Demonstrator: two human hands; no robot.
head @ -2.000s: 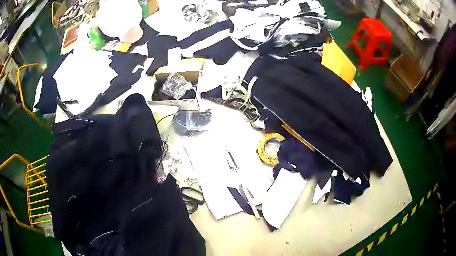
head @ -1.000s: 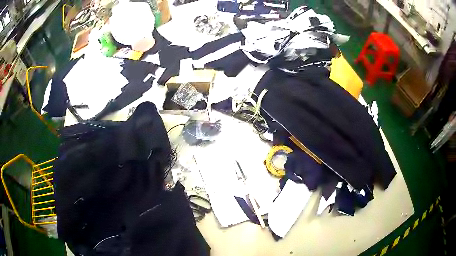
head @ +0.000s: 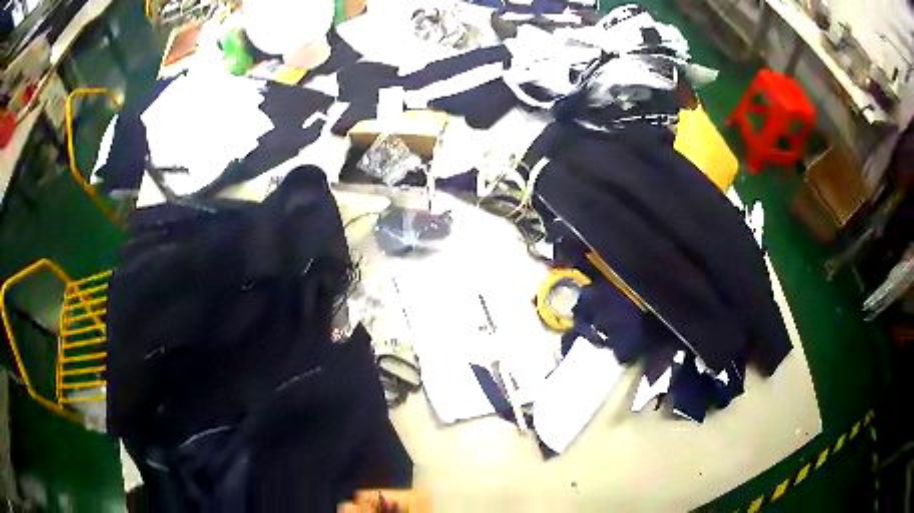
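Observation:
A large dark navy garment (head: 231, 331) lies in a heap over the left side of the table and its front edge, with thin pale lines on it. A small, blurred part of a hand, apparently my right hand (head: 386, 501), shows at the bottom edge of the picture, at the garment's lower right corner. Its fingers are cut off and blurred, so its grip cannot be told. My left hand is not in view. Black looped handles, apparently scissors (head: 398, 371), lie beside the garment's right edge.
A second dark garment (head: 661, 240) with a brass-coloured line lies on the right. A yellow tape roll (head: 562, 299), white sheets (head: 586, 396) and an open cardboard box (head: 396, 140) are on the table (head: 702, 456). A yellow rack (head: 82, 341) stands left, a red stool (head: 772, 118) right.
Part of a hand has come into view at the bottom edge. The whole view has shifted slightly. The garment's lower part shows somewhat changed folds.

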